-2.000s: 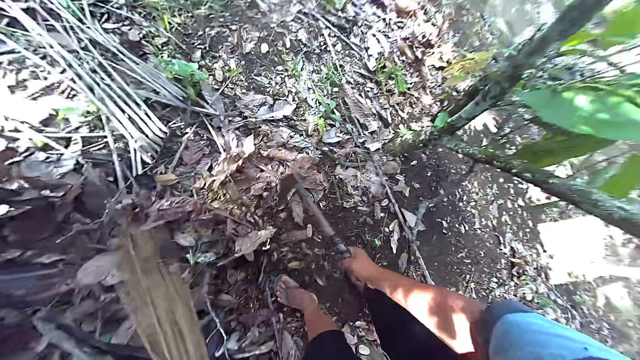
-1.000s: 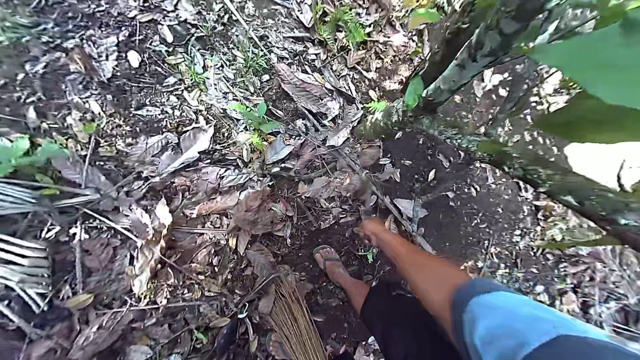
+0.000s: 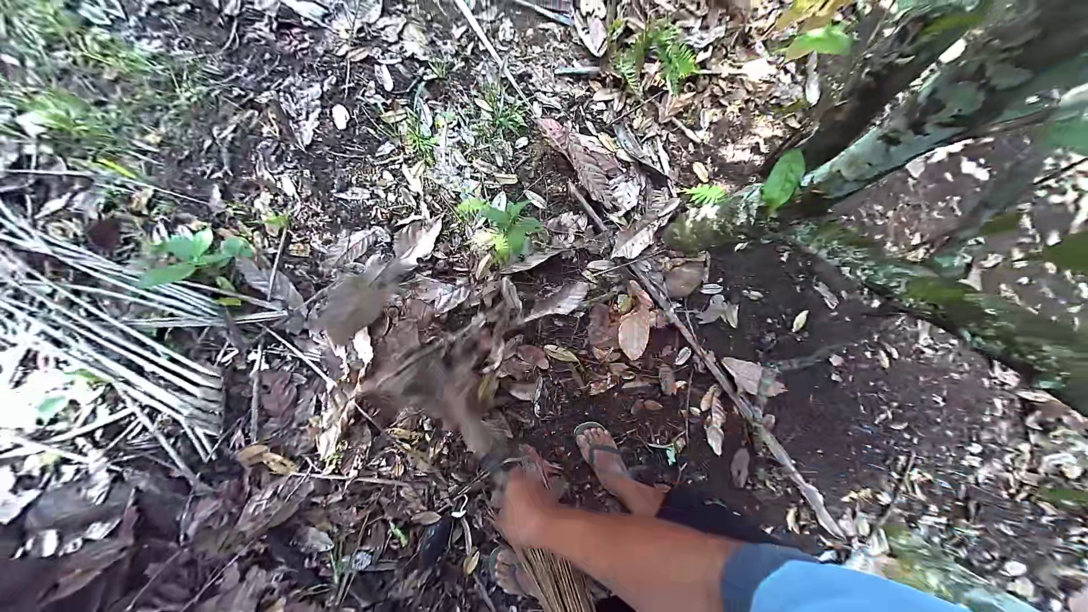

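My right hand (image 3: 523,506) reaches in from the lower right in a blue sleeve, blurred, its fingers closed around the dark end of a blurred long-handled tool (image 3: 463,408). The tool points up and left into dry brown leaves (image 3: 408,340), some of them blurred and raised off the soil. Its far end is hidden among them. Just below the hand, a bundle of thin tan sticks (image 3: 557,582) shows at the bottom edge, beside my sandalled feet (image 3: 603,450). What holds the bundle is hidden. My left hand is out of view.
A long fallen branch (image 3: 714,365) lies diagonally right of the feet. Mossy, lichen-covered trunks (image 3: 892,153) stand at the upper right. Dry palm fronds (image 3: 102,314) spread at the left. Small green plants (image 3: 506,229) grow among the leaf litter.
My right hand has moved left, in front of the feet. Dry leaves now blur above the ground. The stick bundle has shifted right in view. The view has turned between frames.
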